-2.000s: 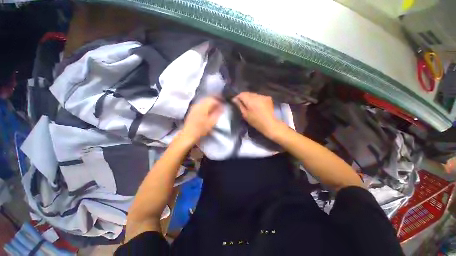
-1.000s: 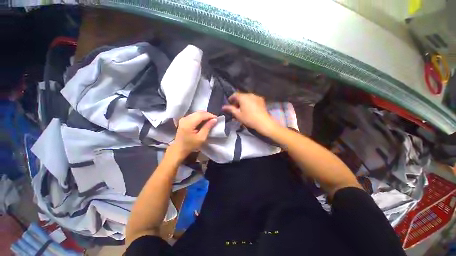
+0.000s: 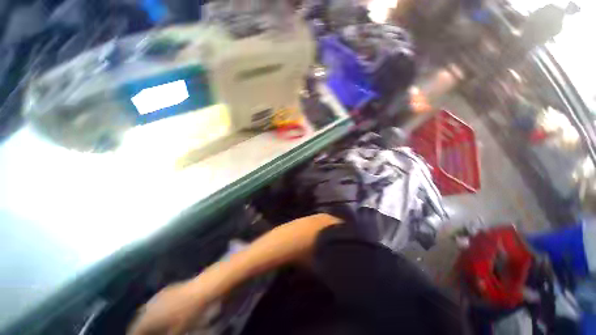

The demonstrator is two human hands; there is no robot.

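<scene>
The frame is strongly blurred. My right hand [image 3: 166, 313] is at the bottom left, below the table's green edge, with the forearm running up to the right. Its fingers are blurred and cut off by the lower rim, so I cannot tell what they hold. Grey and whitish cloth [image 3: 245, 304] shows beside and under my right forearm. My left hand is out of the picture. A bundle of grey and white patterned pieces [image 3: 398, 190] is heaped to the right of the table edge.
The off-white sewing machine [image 3: 261, 72] with a bright screen stands on the pale table [image 3: 72, 216]. Red and yellow scissors [image 3: 287, 123] lie at its right. A red crate [image 3: 451, 154], a red container [image 3: 500, 265] and a blue object [image 3: 565, 248] are on the right.
The view has swung to the right and up, bringing the machine, scissors and aisle into view. My left hand has left the picture; my right hand now appears at bottom left.
</scene>
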